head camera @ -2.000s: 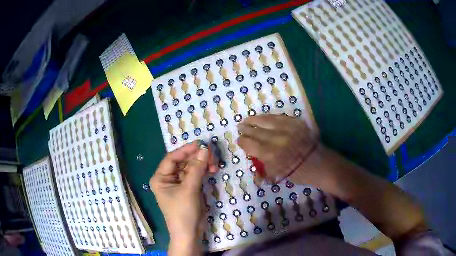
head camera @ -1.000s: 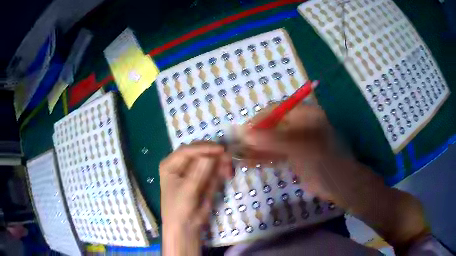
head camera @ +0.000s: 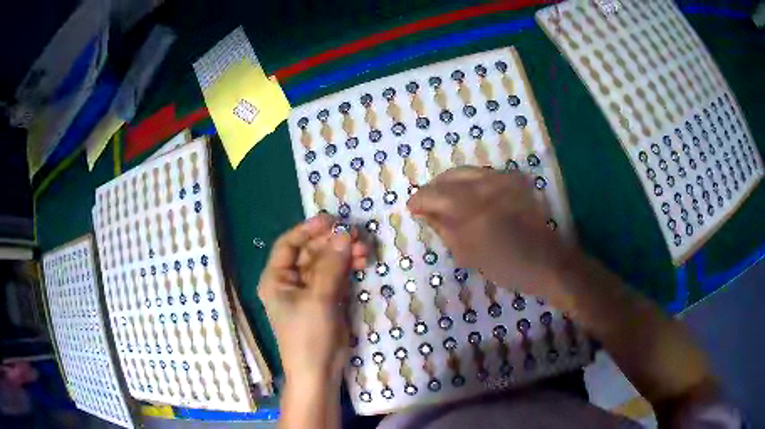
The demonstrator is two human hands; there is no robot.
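Observation:
The main white tray (head camera: 335, 126) lies in front of me, with rows of tan dumbbell slots and dark rings at many slot ends. My left hand (head camera: 306, 272) is over its left edge and pinches a small round part (head camera: 340, 230) between thumb and forefinger. My right hand (head camera: 503, 230) is over the tray's middle, palm down, its fingertips bunched close to a ring (head camera: 413, 191) in a slot. The right hand hides several slots. The red tool does not show now, and I cannot tell what the right fingers hold.
The right-hand tray (head camera: 625, 80) lies angled at the upper right. The left-hand tray stack (head camera: 172, 226) and far-left tray (head camera: 80, 323) lie to the left. A yellow slip (head camera: 243, 126) and plastic sleeves (head camera: 134, 80) are beyond. A loose part (head camera: 258, 243) sits on the green mat.
A second ago my hands were together with the red tool showing above the right hand. Now they are apart and the tool is out of sight. The view has shifted, moving the trays rightward.

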